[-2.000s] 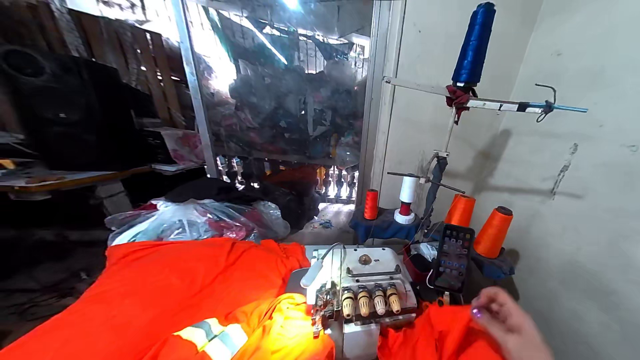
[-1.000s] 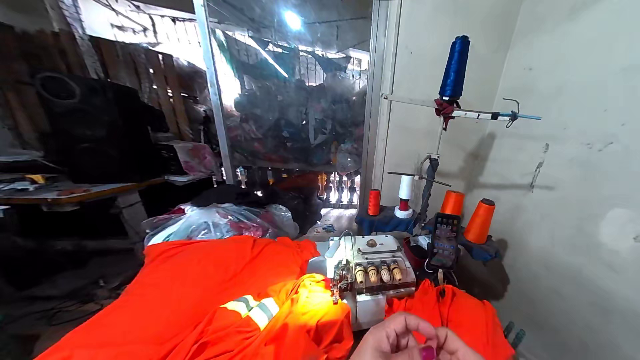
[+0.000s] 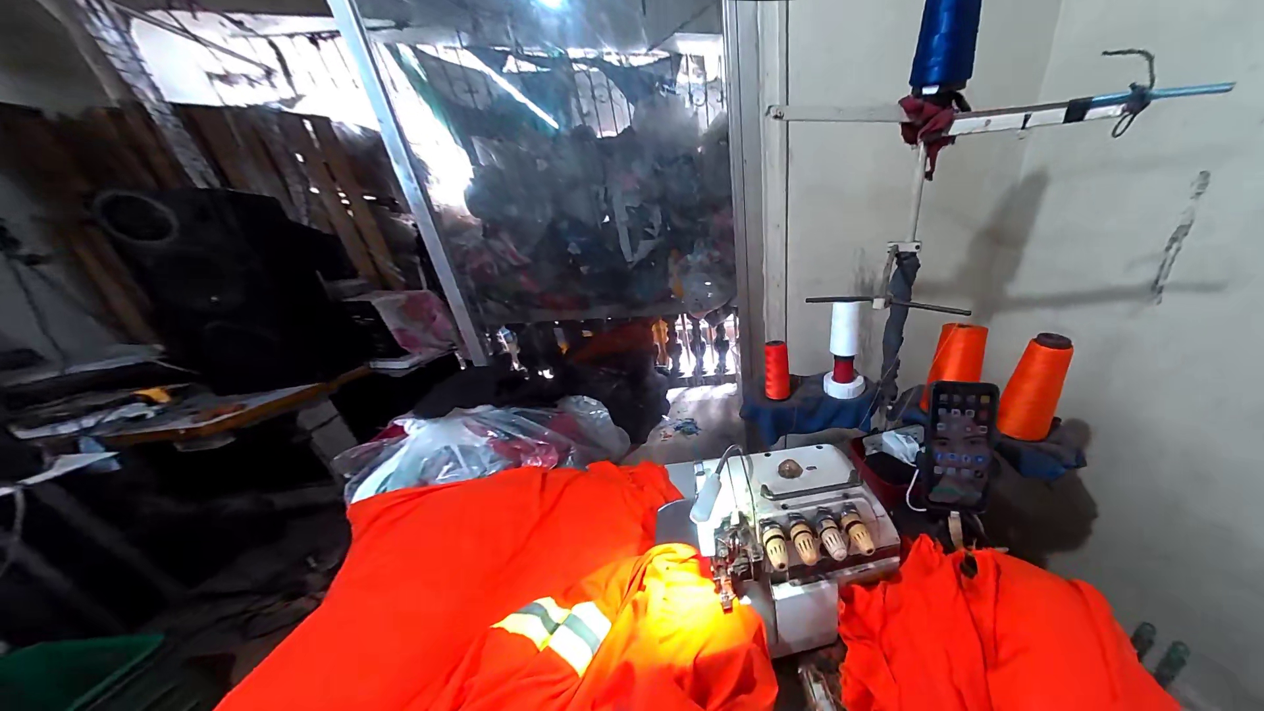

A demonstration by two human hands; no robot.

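Neither of my hands shows in the head view at this moment. A white overlock sewing machine with several tension dials stands at the lower middle. Orange fabric with a reflective strip spreads from its left side, and the lamp lights the part beside the needle area. More orange fabric lies at the machine's right. A smartphone stands upright behind that fabric, its screen lit.
Orange thread cones, a red spool and a white spool stand behind the machine. A blue thread cone tops the thread stand. Behind the fabric lies a plastic bag; a black speaker stands left.
A hand showed at the lower right, then fingers pinched together at the bottom middle near the right-hand orange fabric; now no hand is visible.
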